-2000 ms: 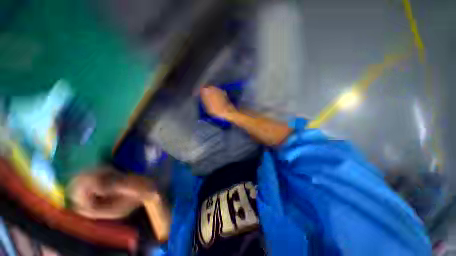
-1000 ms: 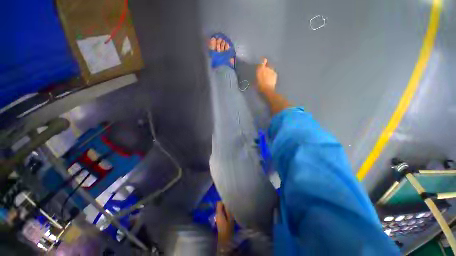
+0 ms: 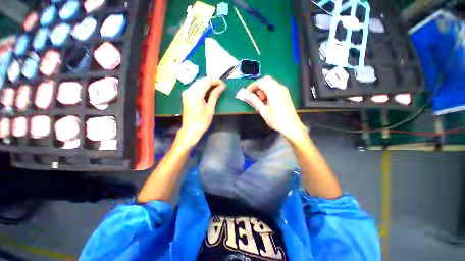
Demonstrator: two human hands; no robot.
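My left hand is over the near edge of the green bench, thumb and fingers curled towards each other; I cannot tell whether anything is between them. My right hand pinches a small white piece, perhaps a label or card, at its left side. A small square smartwatch housing with a black face lies just beyond my hands. A white triangular cloth or sheet lies to its left, its lower right corner at the watch.
A yellow sticker sheet, a white piece, a pale loop, a thin tan stick and a dark tool lie farther back. Left is a foam tray of pink and blue watches; right is another with a light-blue frame.
The view has swung from the floor and my leg to the green bench. Both hands are now over its near edge, and a small white piece is in my right hand.
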